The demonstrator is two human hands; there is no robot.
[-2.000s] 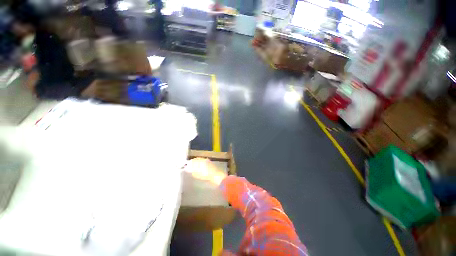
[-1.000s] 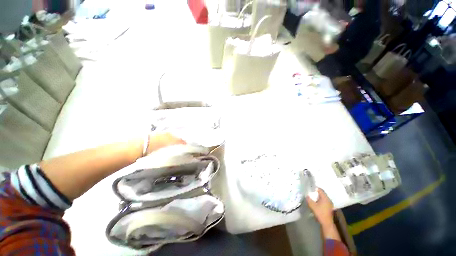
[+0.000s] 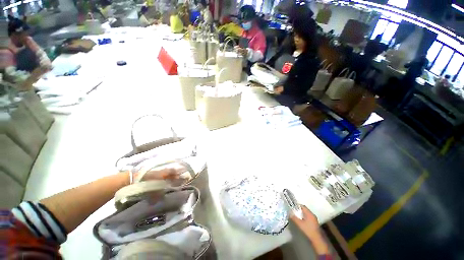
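Three beige tote handbags stand close together before me, open-topped, with white tissue in their mouths. My left hand reaches among the handles at the mouth of the middle bags; its fingers are partly hidden and its hold cannot be told. My right hand grips a folded strap bundle with a white wrap, held upright beside the clear polybag of small white-blue pieces. More strap bundles lie in a row at the table's right corner.
White-covered table. More totes stand farther up it, past them a red sign. Grey-beige bags line the left edge. Printed sheets lie at the right edge. People work around the table; a blue crate is beyond.
Two seconds ago an orange-sleeved arm reached over the carton. Since one second ago the view has tilted up and shows more of the table and people. The strap bundle stays in my right hand.
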